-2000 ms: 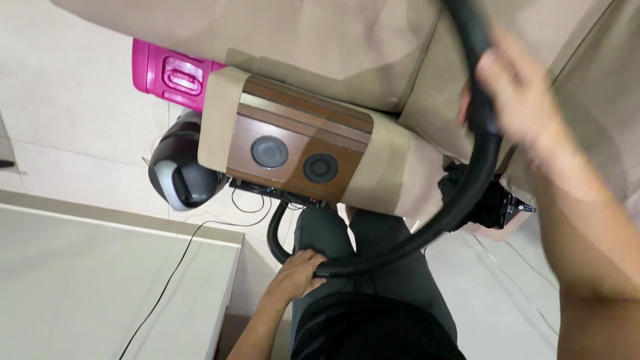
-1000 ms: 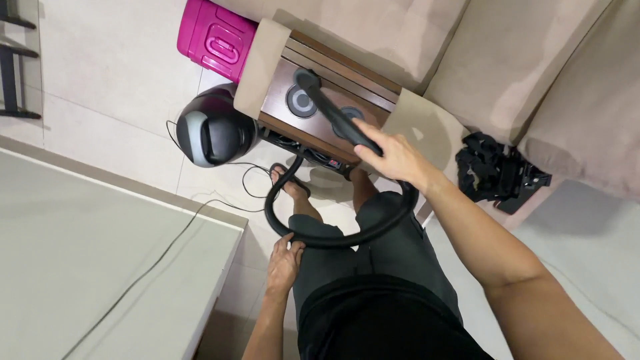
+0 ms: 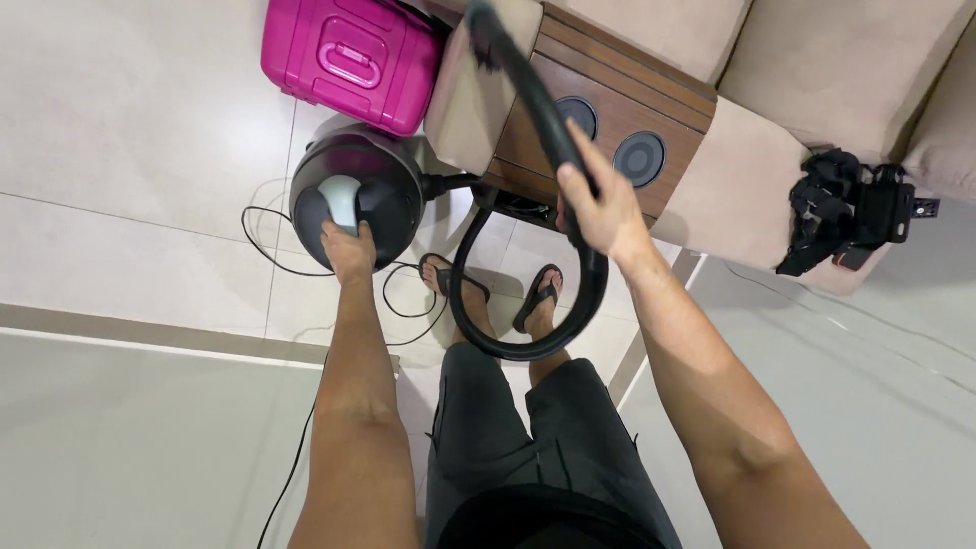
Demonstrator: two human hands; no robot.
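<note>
My left hand point(image 3: 351, 248) grips the light grey handle point(image 3: 341, 202) on top of a round black canister vacuum cleaner point(image 3: 396, 217), which stands on the tiled floor. Around the black handle tube point(image 3: 543, 114) of the vacuum hose, my right hand point(image 3: 602, 194) is closed, over a wooden sofa console. The tube's far end reaches up past the beige armrest. From it the black flexible hose point(image 3: 526, 349) loops down in front of my legs and back up towards the console's edge. A short black connector point(image 3: 450, 184) juts from the canister's side.
A pink plastic case point(image 3: 351, 65) stands behind the canister. The wooden console point(image 3: 679, 145) has two round cup holders and sits on the beige sofa point(image 3: 747, 168). Black strapped gear point(image 3: 846, 206) lies on the sofa's right part. A thin black cord point(image 3: 305, 442) trails across the floor and white surface.
My left hand has let go of the hose and taken hold of the canister's handle. My right hand keeps the tube, which has swung from over the cup holders to above the armrest.
</note>
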